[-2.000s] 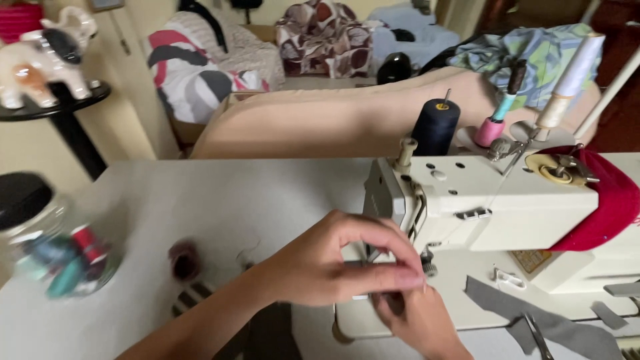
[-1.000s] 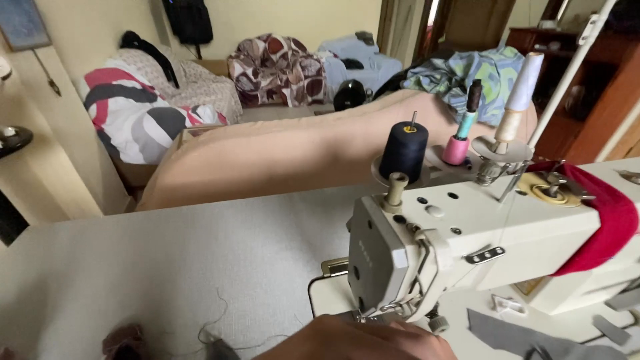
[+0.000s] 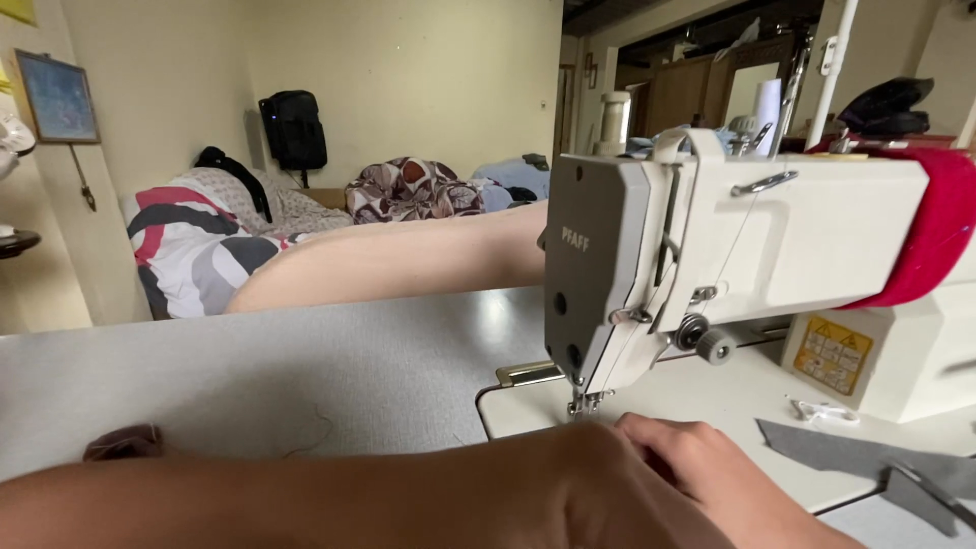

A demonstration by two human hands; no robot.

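Note:
A white Pfaff sewing machine [image 3: 823,229] with a grey faceplate stands at the right on a grey table. My left hand [image 3: 602,480] is low in front of the needle area, its forearm crossing the bottom of the view; its fingers are hidden. Close beside it, my right hand [image 3: 686,450] comes from the lower right with bent fingers, their tips hidden behind the left hand. The presser foot [image 3: 585,404] shows just beyond both hands. Whether either hand holds anything is not visible. A thread runs down from the guide [image 3: 765,183] on the machine's arm.
Grey fabric pieces [image 3: 854,454] lie at the right, with a dark metal tool [image 3: 926,488], perhaps scissors, over them. A small white item [image 3: 823,412] is on the machine bed. At the left are a dark reddish object [image 3: 123,442] and loose thread [image 3: 313,438]. Red cloth [image 3: 930,229] drapes over the machine.
Both hands, raised by the machine head two seconds ago, are now low before the presser foot. The view has come lower and closer to the machine.

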